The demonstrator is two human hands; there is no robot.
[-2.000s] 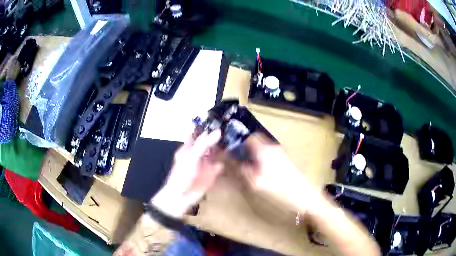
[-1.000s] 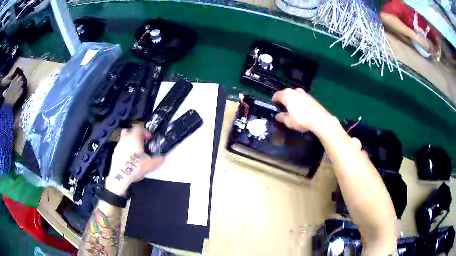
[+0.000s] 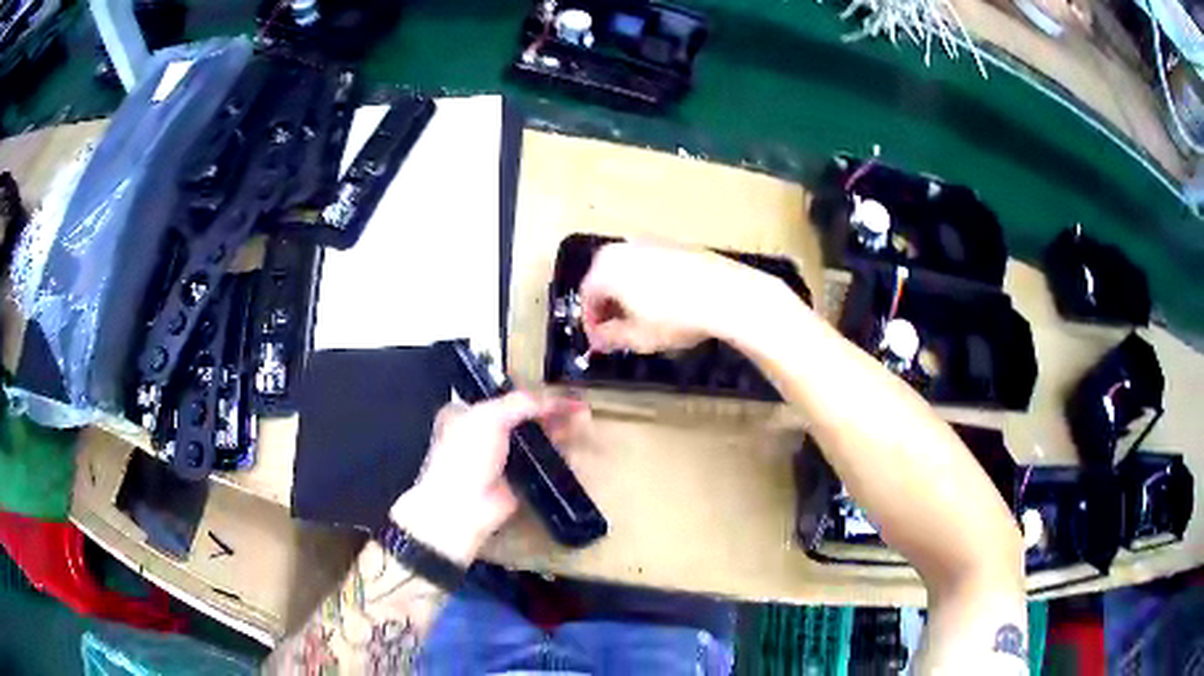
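Observation:
A black housing [image 3: 687, 374] lies on the tan bench in front of me, its open side up. My right hand [image 3: 634, 297] is over its left end, fingertips pinched at the small wire connector [image 3: 585, 357]; the fingers hide most of the wires. My left hand [image 3: 482, 449] holds a narrow black button panel [image 3: 552, 491], slanted, below and left of the housing. The panel is apart from the housing.
Button panels [image 3: 198, 317] are piled at left beside a clear bag [image 3: 119, 225]. A white sheet [image 3: 409, 284] and a black sheet [image 3: 357, 436] lie left of centre. More housings [image 3: 951, 343] stand at right; another [image 3: 621, 53] is on the green surface.
The housing at the green edge is now on the bench in front of me. My left hand has moved right with one panel. My right hand has moved to the housing's left end.

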